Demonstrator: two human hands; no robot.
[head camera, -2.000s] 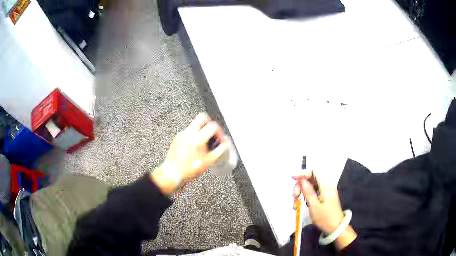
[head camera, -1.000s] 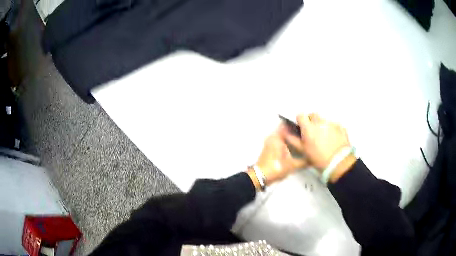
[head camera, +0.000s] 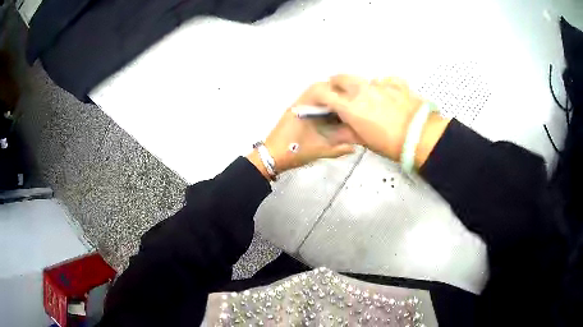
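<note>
My left hand (head camera: 307, 131) and my right hand (head camera: 377, 115) are together above the white table (head camera: 256, 70), with the right partly over the left. A short slim tool (head camera: 311, 111), pale with a dark part, shows between them and lies across the left palm. Its other end is hidden by my right fingers. A darker shape shows in the gap below it, too blurred to name. Which hand grips the tool cannot be told.
Dark cloth (head camera: 147, 32) covers the table's far left part. More dark cloth with thin black strands (head camera: 558, 86) is at the right edge. A red box (head camera: 77, 284) is at the lower left beyond the speckled floor (head camera: 121, 166).
My hands have parted from over the floor and table edge and come together over the table, then shifted up and left in view. The view has turned toward the dark cloth.
</note>
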